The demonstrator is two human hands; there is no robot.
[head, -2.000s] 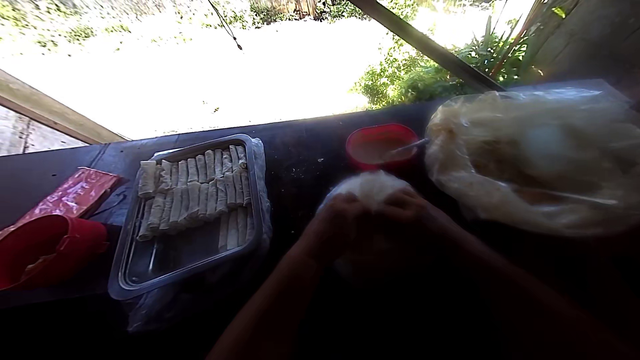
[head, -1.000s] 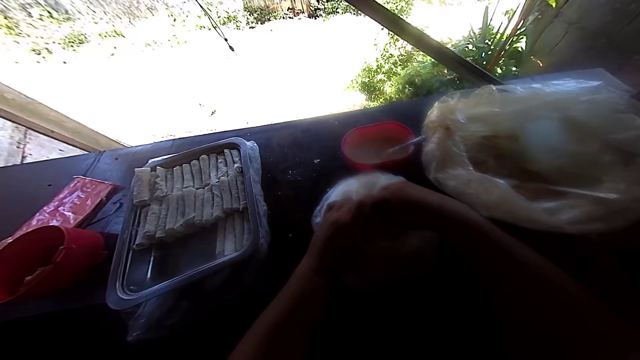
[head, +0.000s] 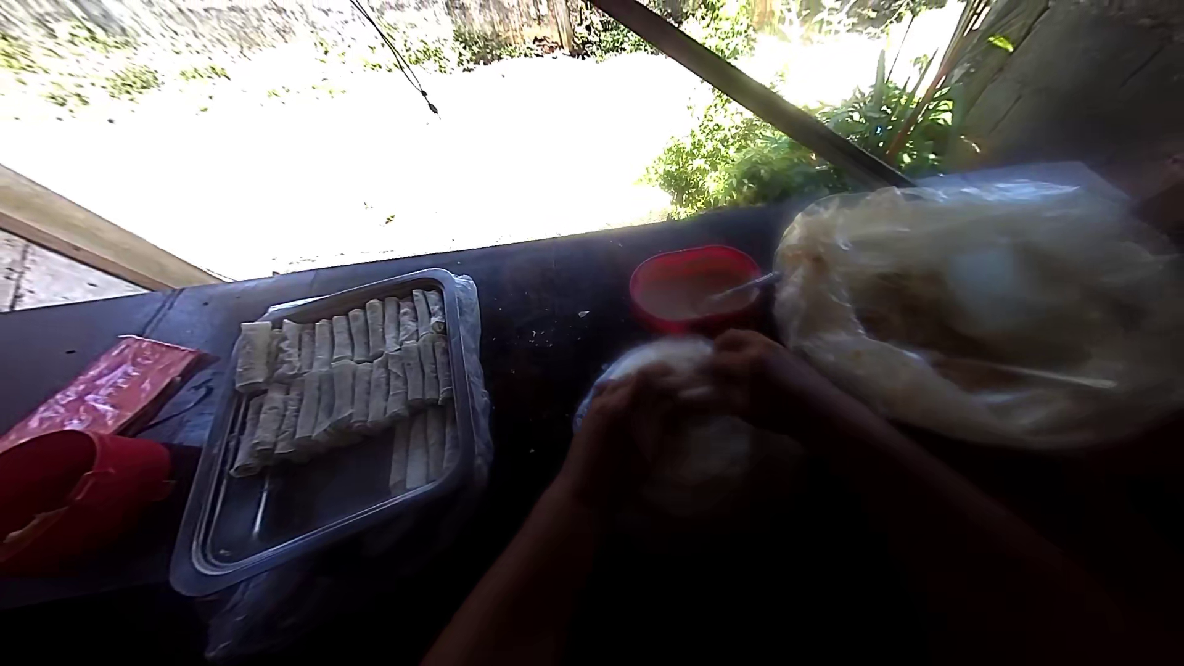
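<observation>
My left hand (head: 624, 412) and my right hand (head: 754, 370) are both at a whitish, rounded thing (head: 689, 453) low in the middle, blurred and in deep shade. Whether their fingers grip it cannot be made out. Just beyond them stands a red bowl (head: 698, 319) with a light brown content and a utensil leaning in it. To the left, a clear plastic tray (head: 324, 518) bears rows of pale rolls (head: 351, 379). A large translucent plastic bag (head: 980, 370) with a brownish content lies right of my right hand.
A red plastic container (head: 120, 490) stands at the far left, with a reddish flat packet (head: 106, 393) behind it. Thin clear plastic lies under the tray. A slanting wooden bar (head: 749, 92) crosses above the dark table's (head: 536, 305) far edge; bright ground and plants lie beyond.
My right hand has moved off my left hand, where it lay a second ago, to the right side of the whitish thing. The tray, bowl and bag stay in place.
</observation>
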